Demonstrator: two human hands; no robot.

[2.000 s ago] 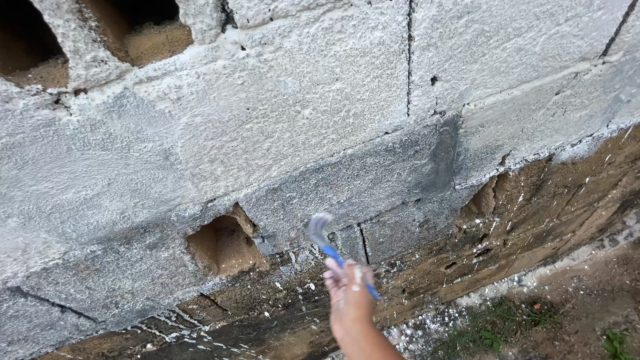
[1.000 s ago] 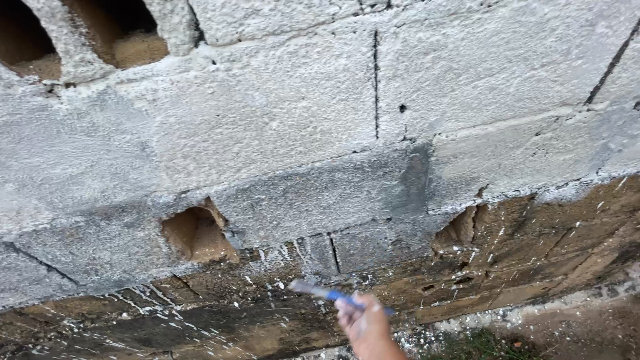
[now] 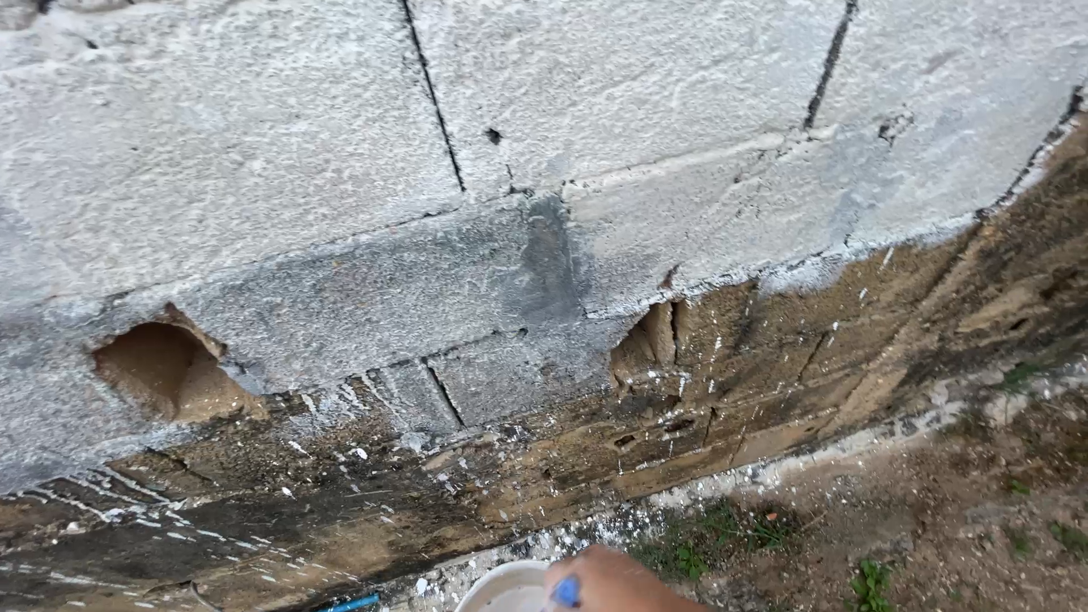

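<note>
My right hand [image 3: 616,582] is at the bottom edge, over the right side of a white round container [image 3: 508,588]. It is closed around a blue handle [image 3: 566,592], of which only the end shows; the brush head is hidden. Above stretches a concrete block wall [image 3: 357,297] coated in white and grey paint, with a darker grey patch [image 3: 548,259] near the middle. Its bottom band [image 3: 527,476] is bare, brown and spattered with white drops. My left hand is out of view.
A broken hole [image 3: 166,370] opens in the wall at left, and a smaller broken hollow [image 3: 650,344] lies right of centre. A blue strip [image 3: 350,603] lies at the bottom edge. Soil with green weeds [image 3: 871,582] and white splashes runs along the wall's foot at right.
My right hand has moved down from the wall's lower edge to the container, still holding the blue-handled brush. The container has come into view.
</note>
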